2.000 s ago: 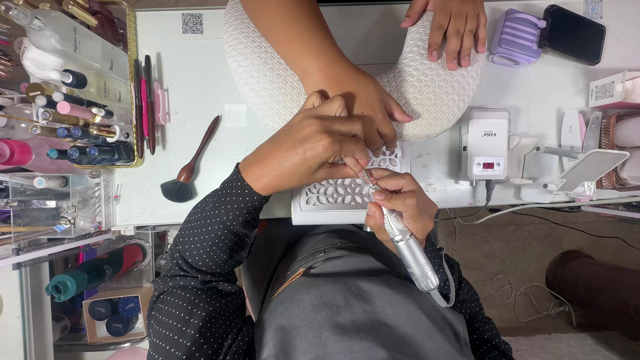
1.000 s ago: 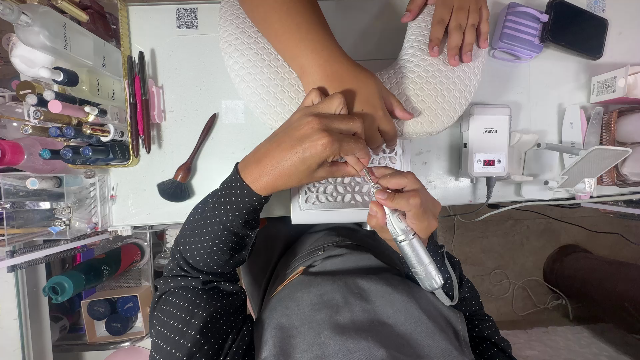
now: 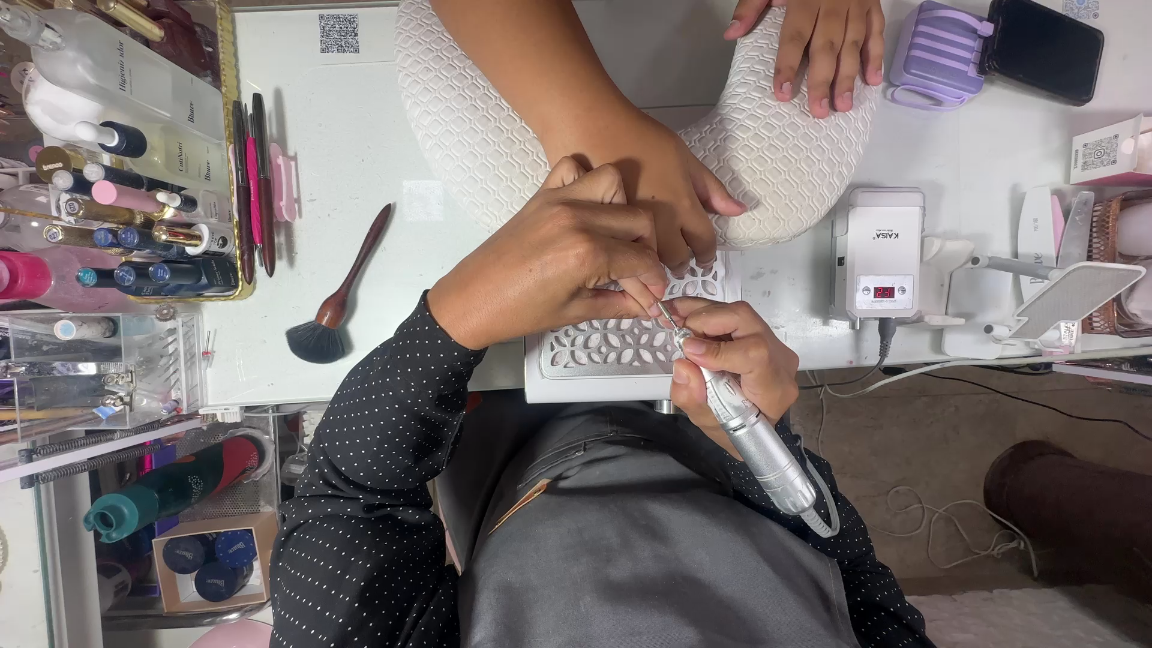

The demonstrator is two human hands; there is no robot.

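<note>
My left hand (image 3: 576, 256) grips a finger of another person's hand (image 3: 652, 184), over the white perforated grille of a nail dust collector (image 3: 589, 346). In my right hand (image 3: 742, 355) is a silver electric nail drill (image 3: 765, 454), held like a pen, its thin bit pointing up and left at the held fingertip. Exactly where the bit touches is too small to tell. The other person's forearm lies across a white textured armrest cushion (image 3: 765, 189). Their second hand (image 3: 828, 45) rests on the cushion's right arm.
Left of my hands lies a soft dust brush (image 3: 333, 297). Nail polish bottles (image 3: 135, 238) and pens (image 3: 252, 189) stand or lie at the left edge. A white drill control box (image 3: 877, 252), a metal-coloured stand (image 3: 1080, 301), a purple case (image 3: 940, 54) and a dark phone (image 3: 1044, 49) are on the right.
</note>
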